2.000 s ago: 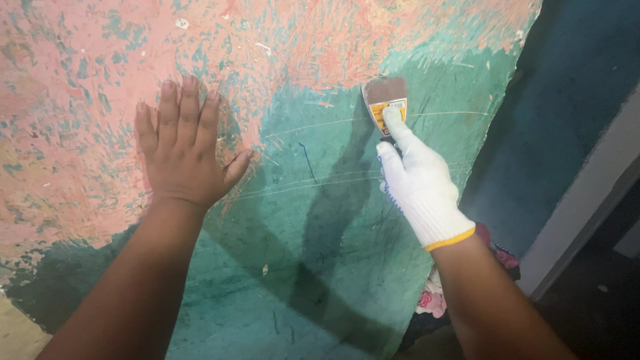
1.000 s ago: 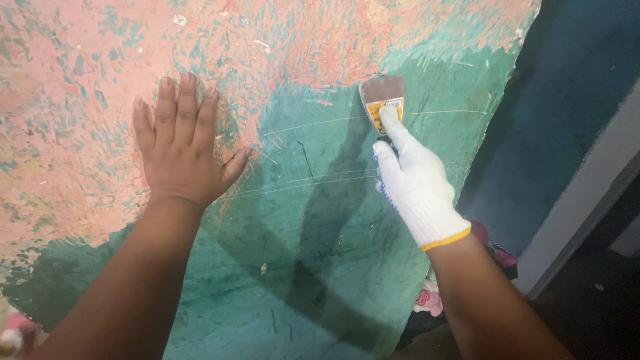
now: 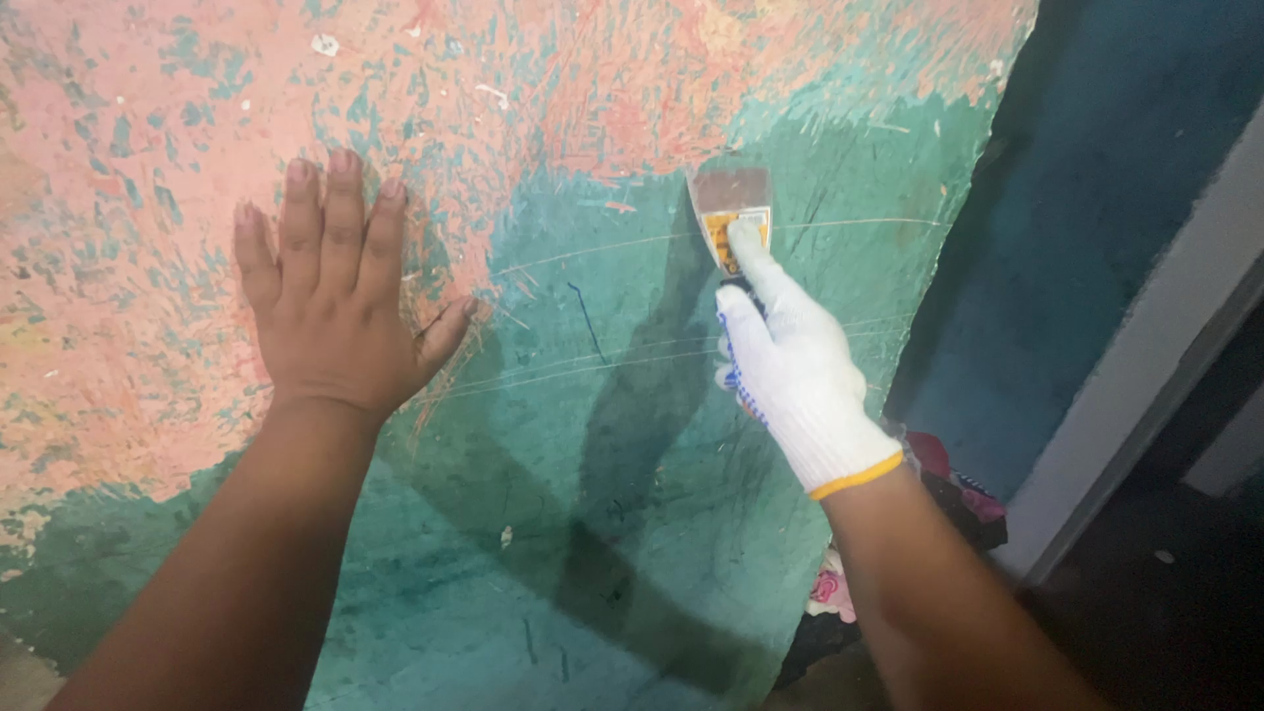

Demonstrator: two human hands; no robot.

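My bare left hand (image 3: 331,286) lies flat with its fingers apart on the pink, scraped part of a painted wall (image 3: 444,553). A white knit glove with a yellow cuff and blue dots covers my right hand (image 3: 795,355), which grips a putty knife (image 3: 733,207). Its handle is mostly hidden in the glove, and the forefinger presses along the labelled blade. The blade's edge is at the border between the green paint and the patchy pink area above. Thin pale scratch lines run across the green paint.
The wall's rough edge runs down on the right, beside a dark blue surface (image 3: 1086,178) and a pale post or frame (image 3: 1136,326). Pink flowered cloth (image 3: 831,591) shows low behind my right forearm. Shadows of my arms fall on the green paint.
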